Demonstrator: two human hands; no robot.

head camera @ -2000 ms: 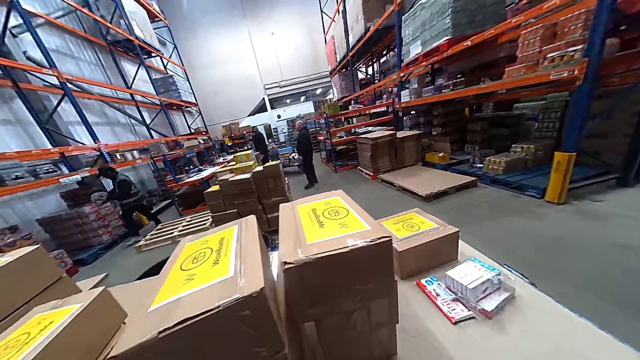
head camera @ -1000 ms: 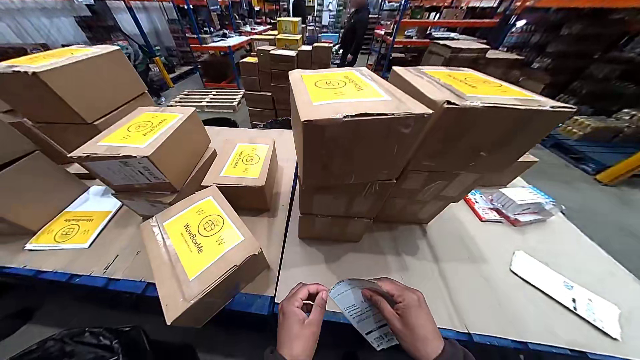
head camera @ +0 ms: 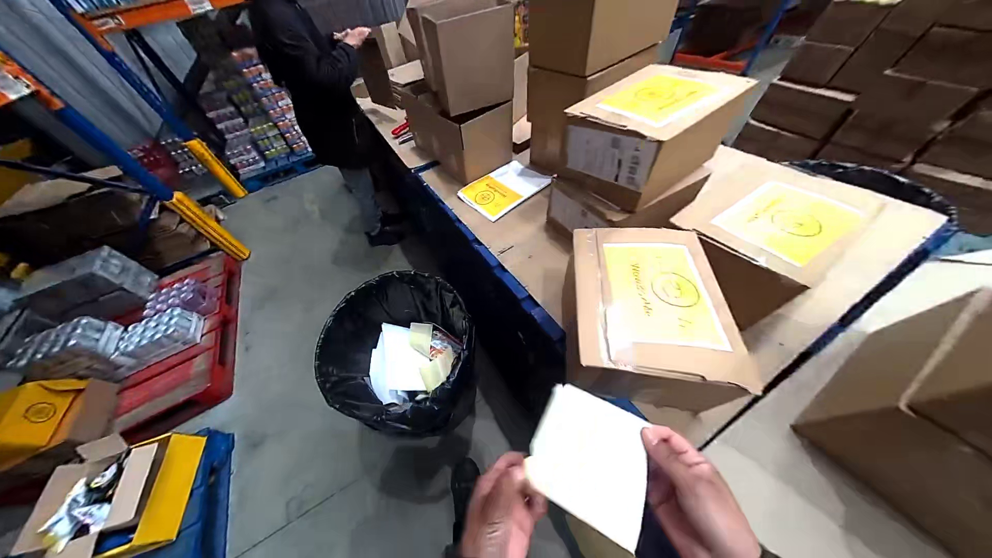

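Note:
A blank-looking white paper sheet point(head camera: 593, 465) is held between both hands at the lower middle. My left hand point(head camera: 504, 504) pinches its left edge, and my right hand point(head camera: 694, 488) grips its right edge with the thumb on top. Just beyond the sheet lies a cardboard box point(head camera: 659, 310) with a yellow printed label, close to the table's front edge. Another labelled box point(head camera: 790, 213) touches it at the right, and a labelled box point(head camera: 659, 128) rests on top of a further one behind. A stack of yellow-and-white leaflets point(head camera: 504, 190) lies on the table near its edge.
A bin lined with a black bag point(head camera: 393, 353), with paper scraps inside, stands on the floor left of the table. A person in dark clothing point(head camera: 310, 85) is at the table's far end. Pallets with packed goods point(head camera: 182, 364) are at the left, below orange-and-blue racking point(head camera: 116, 101).
The view has swung far to the left and down, bringing the bin in. A second ago both hands were over the table's front edge with a printed paper; now they hold a white sheet beside the table.

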